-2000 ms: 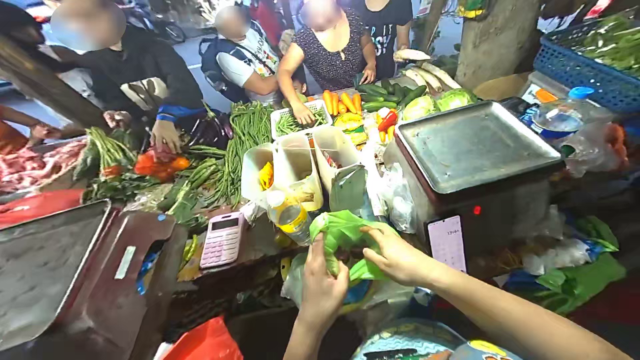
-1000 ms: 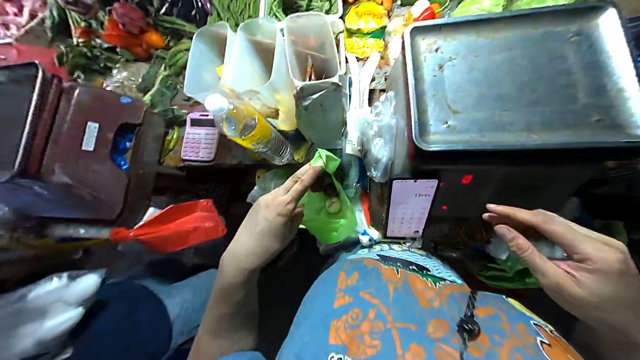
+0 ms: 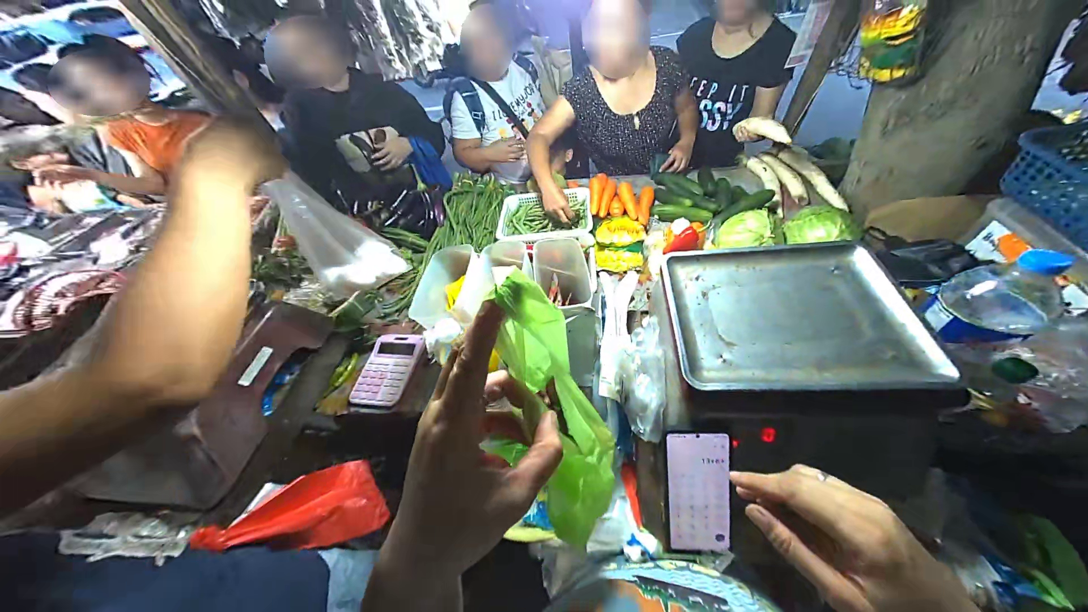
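My left hand (image 3: 476, 459), low at the centre, holds a light green plastic bag (image 3: 544, 340) that hangs down past its fingers. What the bag contains is hidden. At the lower right, my right hand (image 3: 841, 527) has its fingers apart and holds nothing; its index fingertip is at the right edge of a smartphone (image 3: 699, 493) showing a calculator. The phone stands against the front of a weighing scale with a metal tray (image 3: 807, 314) and red digits. A pink calculator (image 3: 388, 371) lies to the left of my left hand.
A co-worker's arm (image 3: 195, 280) reaches in from the left beside a clear plastic bag (image 3: 331, 238). Plastic bins (image 3: 563, 270), carrots (image 3: 625, 195), cucumbers (image 3: 697, 195) and cabbages (image 3: 820, 225) lie ahead. Several people stand beyond; one has a hand in the green-bean basket (image 3: 544, 212). A red bag (image 3: 306, 510) lies lower left.
The view has tilted up since one second ago. My left hand has raised the green bag. Two seconds ago both my hands were on it. The co-worker's arm has come in from the left.
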